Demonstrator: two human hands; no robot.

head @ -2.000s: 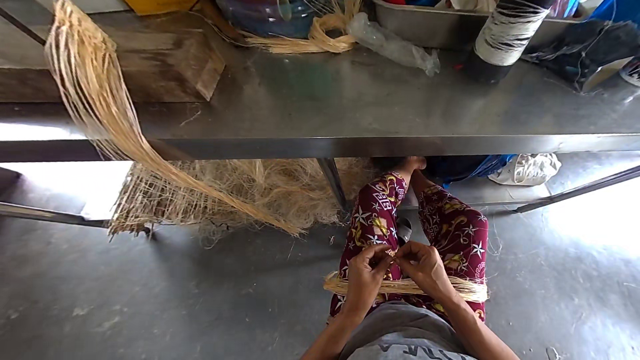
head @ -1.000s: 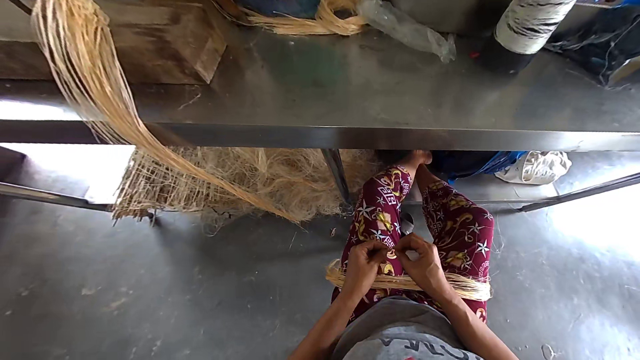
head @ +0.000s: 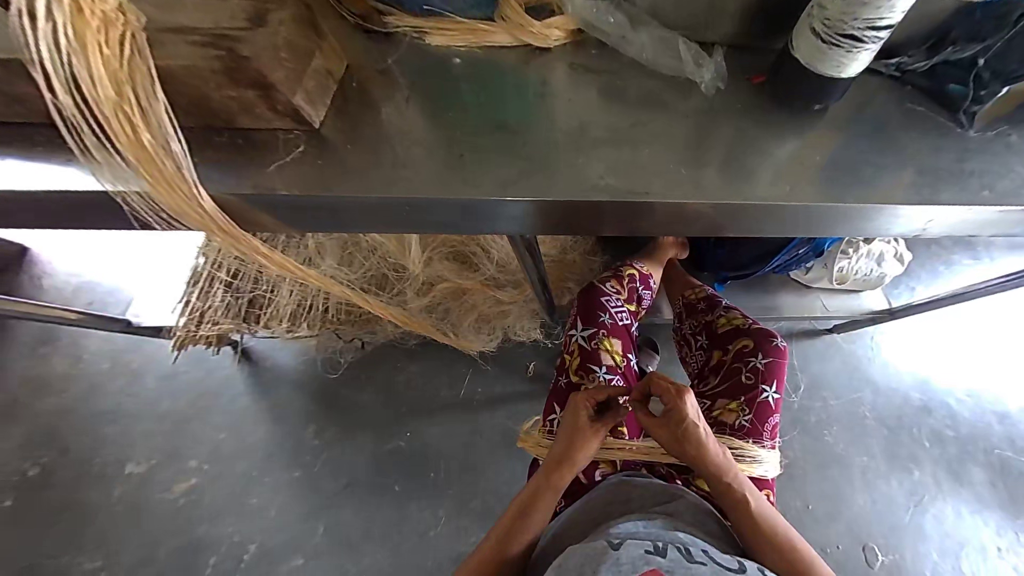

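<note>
My left hand (head: 592,420) and my right hand (head: 668,412) meet fingertip to fingertip above my lap. Each has its thumb and forefinger pinched together; whatever lies between them is too fine to make out. Beneath both wrists, a bundle of pale plant fibre (head: 740,454) lies across my thighs, over patterned maroon trousers (head: 604,332). A long hank of similar fibre (head: 180,172) hangs over the edge of the metal table at the left, its tip reaching down toward the floor, apart from my hands.
The metal table (head: 512,152) spans the view ahead. On it are a wooden block (head: 232,68), a coiled fibre hank (head: 512,24), clear plastic (head: 648,40) and a wrapped spool (head: 840,40). Below are a fibre heap (head: 384,280), table legs (head: 532,276) and a white bag (head: 856,264).
My hands stay close together above my lap, with only small shifts of the fingers. The view has tilted down slightly, so less of the tabletop shows.
</note>
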